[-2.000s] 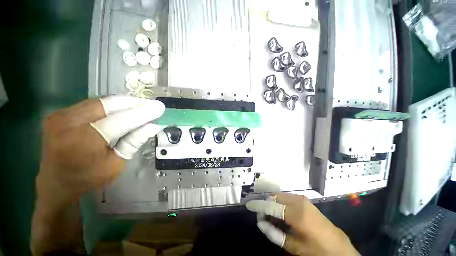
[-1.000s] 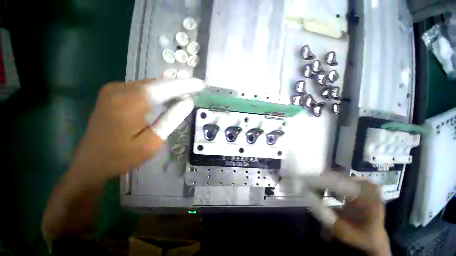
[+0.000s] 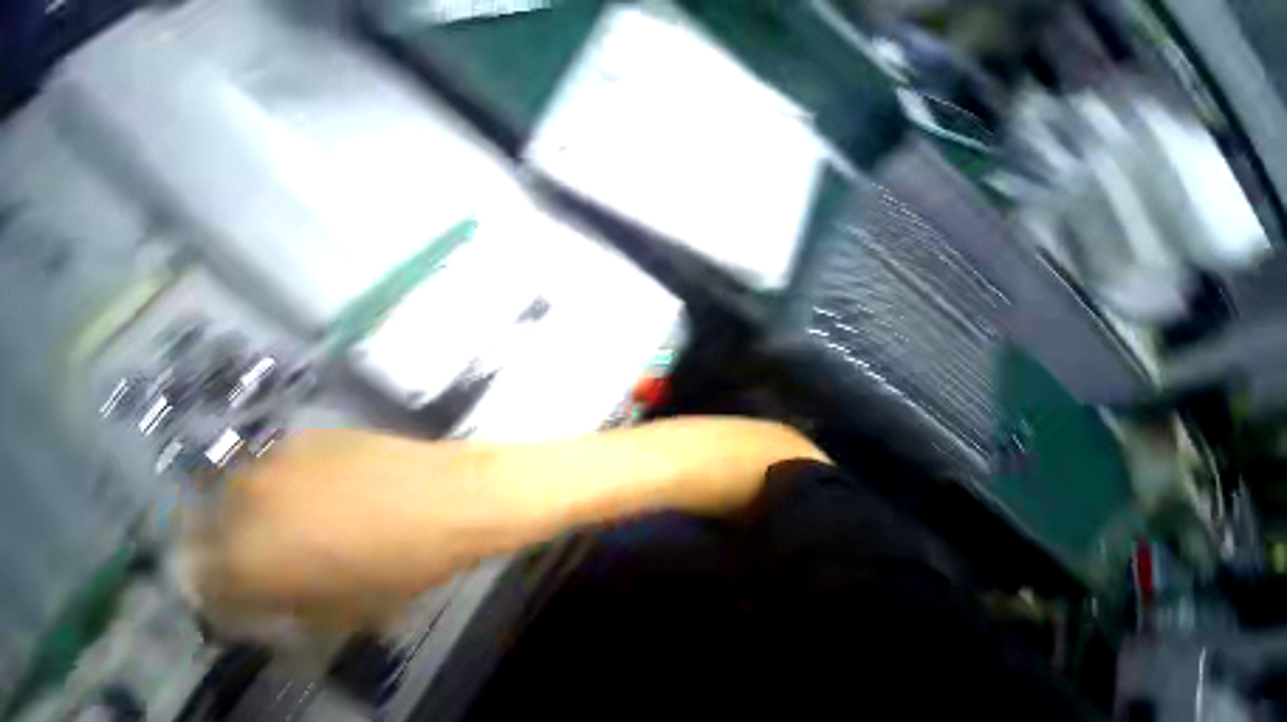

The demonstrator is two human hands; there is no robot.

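Observation:
The view is strongly blurred. My right hand (image 3: 304, 529) reaches over the machine bed at the lower left; its fingers are smeared and I cannot tell what they hold. My left hand is not in view. Loose dark shiny metal housings (image 3: 198, 388) lie on the bed just beyond my right hand. The right-hand fixture (image 3: 452, 332), white with a green clamp bar (image 3: 405, 285) along its far edge, stands above my forearm. Part of another green bar (image 3: 71, 635) shows at the lower left edge.
A white parts tray (image 3: 685, 134) lies beyond the machine edge. A tray with dense dark rows (image 3: 903, 303) lies right of it on the green mat (image 3: 1059, 451). Crumpled clear plastic (image 3: 1115, 198) is at the upper right. A red button (image 3: 651, 391) is by the front edge.
The view has swung to the right and tilted, bringing in the trays. My left hand has left the picture. My right hand now lies over the left fixture area near the loose housings.

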